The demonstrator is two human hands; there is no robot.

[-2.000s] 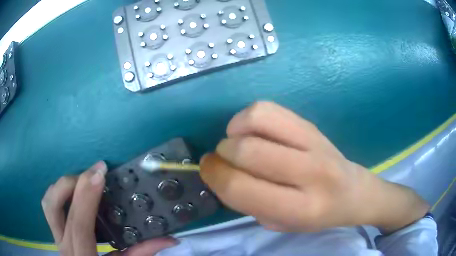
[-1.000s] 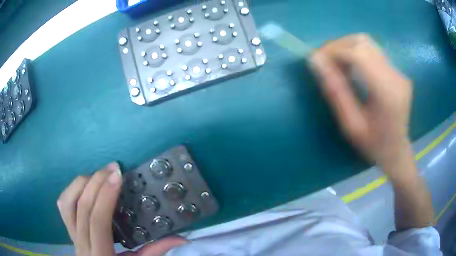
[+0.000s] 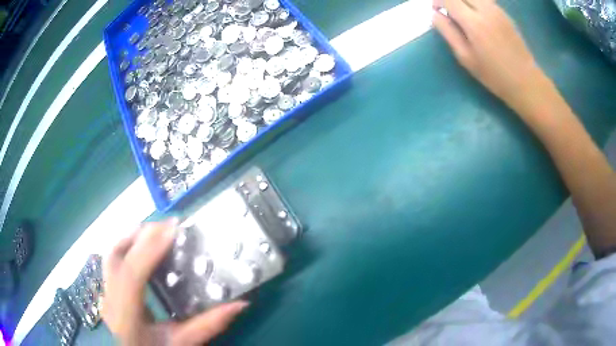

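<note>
My left hand grips a metal fixture plate by its left side, thumb at the near edge and fingers at the far edge. The plate is bright with glare and its seats are partly washed out. A darker strip with studs shows along its right side; it looks like a second plate under it. My right hand is far forward at the top right, with its fingertips near the picture's edge. A small white spot shows at the fingertips; whether it holds the swab I cannot tell.
A blue tray heaped with shiny metal discs lies beyond the plates. More fixture plates stand at the lower left. A crinkled clear bag is at the top right. A white stripe crosses the green surface.
The view has shifted and the disc tray has come in. My left hand's plate now overlaps another plate. My right hand has moved from over the dark plate to the far top right.
</note>
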